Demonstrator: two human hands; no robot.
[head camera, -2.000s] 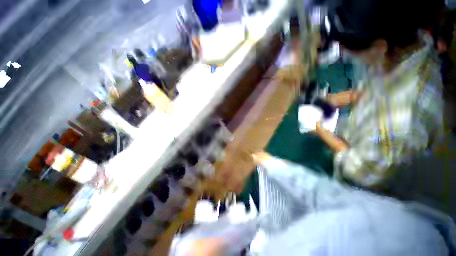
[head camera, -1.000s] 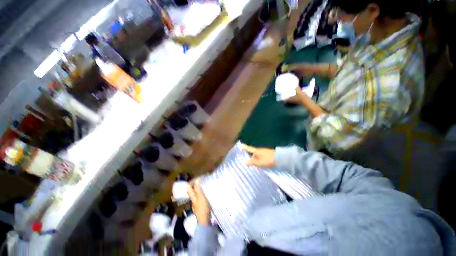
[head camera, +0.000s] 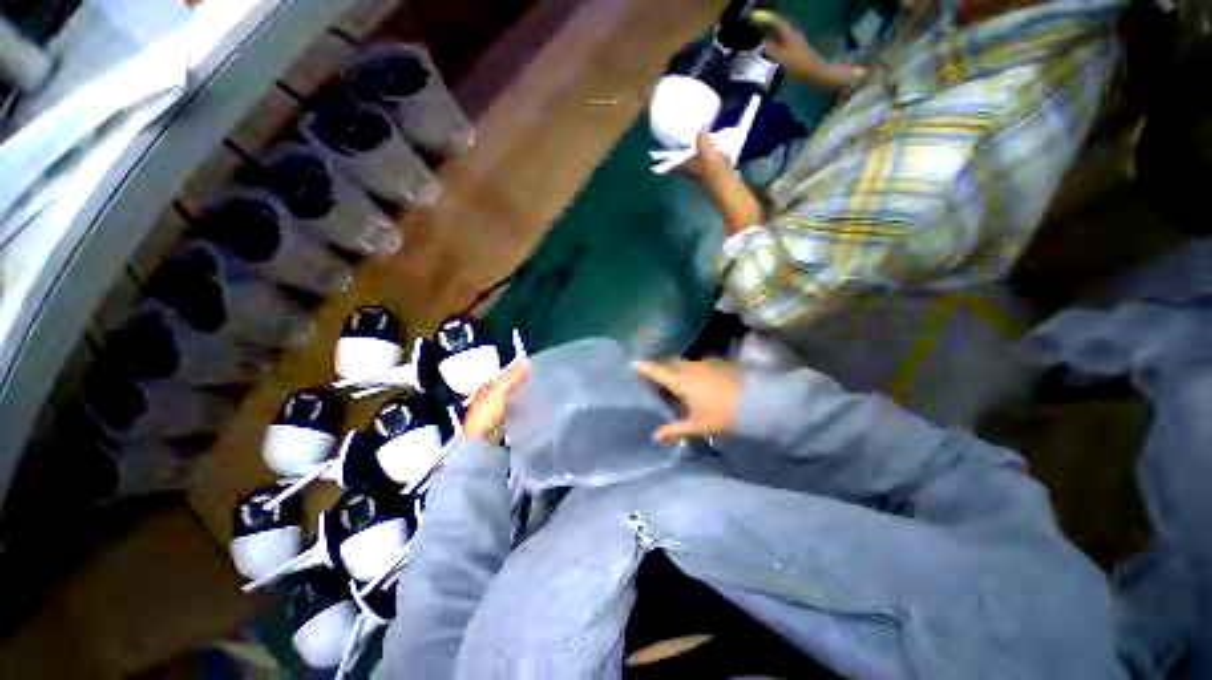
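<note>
A cloudy plastic bag with a dark shape showing through, a bagged unit (head camera: 585, 419), is in front of my grey jacket. My left hand (head camera: 493, 403) holds its left side and my right hand (head camera: 701, 399) grips its right side; my left fingers are partly hidden. Several unbagged security cameras (head camera: 376, 531) with white bodies, black balls and white arms stand close together on the board and bench at the lower left, left of my left hand.
Several bagged units (head camera: 308, 186) stand in a curved row under the white shelf (head camera: 166, 126). On the right, a person in a checked shirt (head camera: 917, 173) holds a white camera (head camera: 685, 113) and a dark cloth (head camera: 771, 130) over the green mat (head camera: 625, 246). Another grey sleeve shows far right.
The view has swung down and closer. One second ago a ribbed bag lay spread between my hands, with my left hand at a white camera; now the bag is compact around a dark shape.
</note>
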